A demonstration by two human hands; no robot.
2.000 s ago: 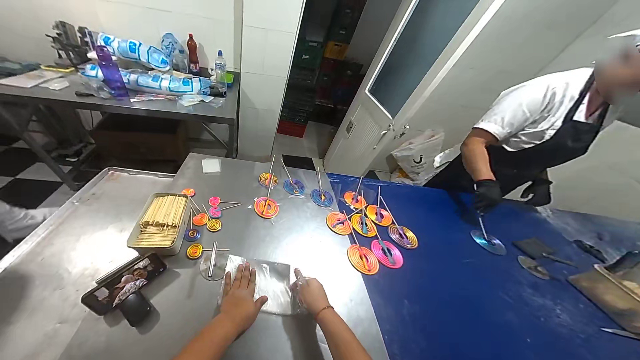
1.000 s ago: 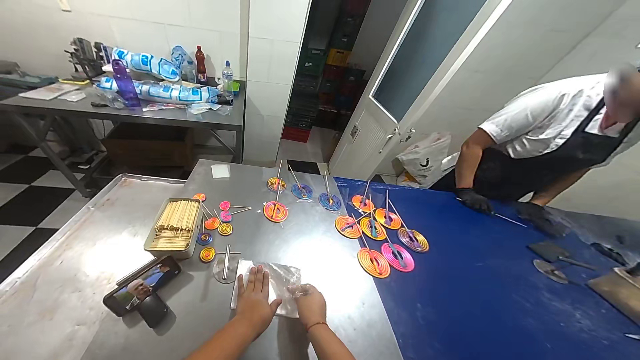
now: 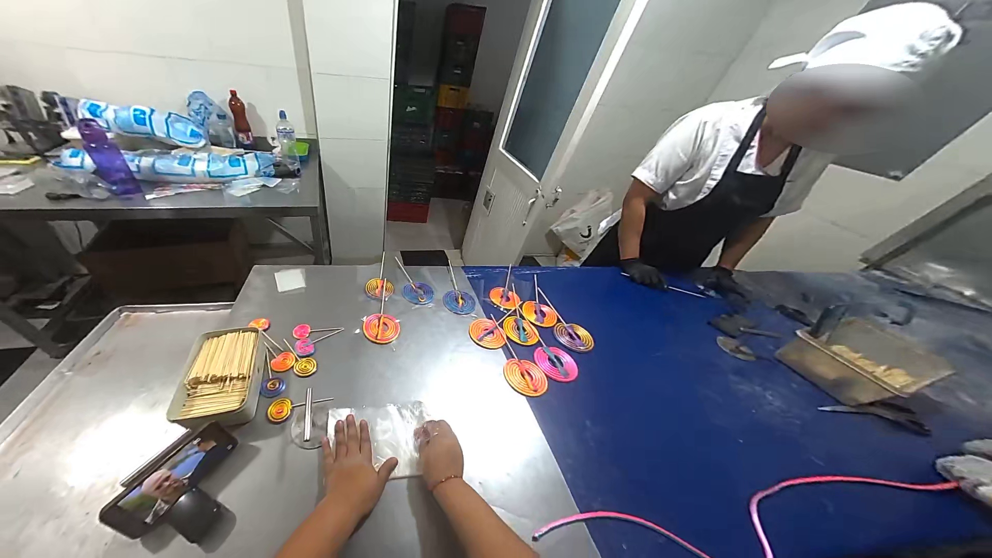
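My left hand [image 3: 355,465] lies flat, fingers apart, on the left part of a stack of clear plastic bags [image 3: 387,438] on the steel table. My right hand [image 3: 442,453] has its fingers curled at the right edge of the bags, pinching the crinkled plastic. Just left of the bags lies a clear disc with a metal handle [image 3: 308,418]. Small spiral lollipops [image 3: 304,366] lie beyond it, beside a container of wooden sticks [image 3: 252,387]. Larger spiral lollipops [image 3: 381,328] rest farther back, and more [image 3: 525,377] lie on the blue surface.
A phone on a stand [image 3: 167,480] is at the left. A pink candy rope [image 3: 620,515] crosses the near blue surface [image 3: 666,434]. Across the table a person in black gloves [image 3: 643,273] leans over it. Scrapers [image 3: 736,349], a bin [image 3: 852,364] and scissors [image 3: 883,415] lie at the right.
A pink candy rope and a whitish glove now show at the lower right. The other person has gone from standing with a disc-shaped tool to leaning over the table. My hands remain on the bags.
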